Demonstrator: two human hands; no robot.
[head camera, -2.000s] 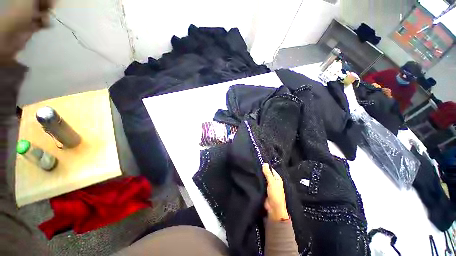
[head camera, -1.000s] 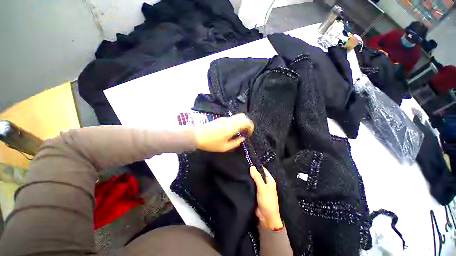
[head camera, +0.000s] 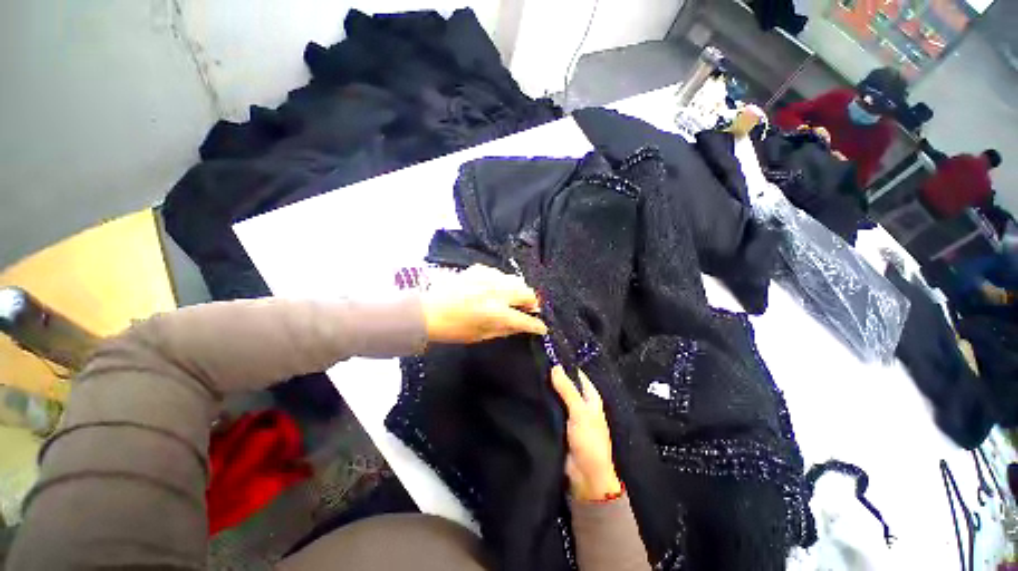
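Note:
A black tweed jacket (head camera: 714, 413) with glittery edges and a small white label lies across the table. My right hand (head camera: 585, 433), coming from the bottom, grips its front edge, thumb and fingers around the black-and-silver braid trim (head camera: 551, 350). My left hand (head camera: 482, 306), reaching in from the left, has its fingertips on the same edge just above my right hand. Any needle or thread between them is too small to make out. Smooth dark cloth lies left of the edge.
The white table (head camera: 324, 223) has a striped bundle (head camera: 411, 277), a clear plastic bag (head camera: 839, 279) and a loose trim length (head camera: 854, 474). Black garments (head camera: 357, 123) heap behind. A bottle (head camera: 45, 323) stands on the wooden table (head camera: 101, 262). Red cloth (head camera: 255, 463) lies below; a person (head camera: 854, 128) sits beyond.
My left hand has come in from outside the clear view to the jacket edge, then shifted slightly down along it. My right hand keeps its grip. The view has shifted.

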